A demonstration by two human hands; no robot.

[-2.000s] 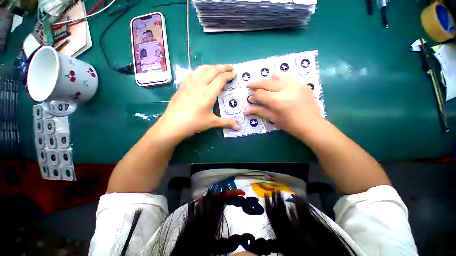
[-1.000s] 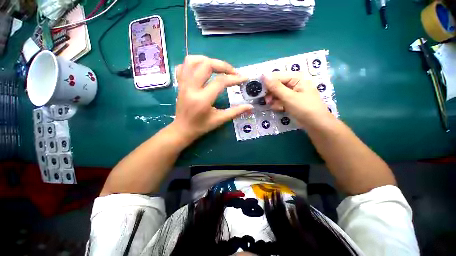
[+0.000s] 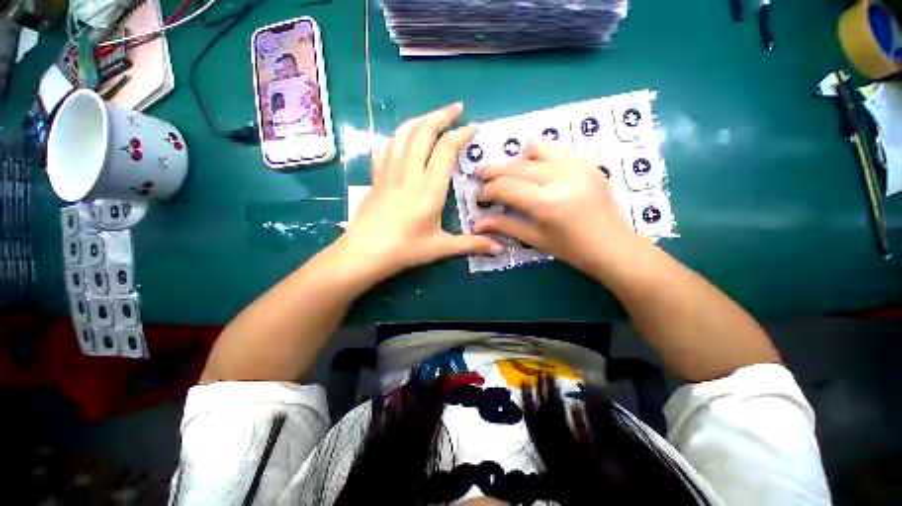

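A white multi-unit sheet with rows of dark round marks lies flat on the green top in front of me. My left hand rests at its left edge, thumb and fingers apart, with nothing visible in it. My right hand lies over the sheet's middle, fingertips bent down onto the left part of the sheet. The fingers cover several marks, and whether they hold a piece is hidden. No loose disc shows.
A layered stack of sheets stands behind the work. A lit phone, a cherry-print mug and another dotted sheet are at the left. A yellow tape roll and a slim dark tool lie at the right.
One second ago both hands held a dark round disc above the sheet. Now the disc no longer shows, and my right hand is lowered onto the sheet with its fingers over the left columns.
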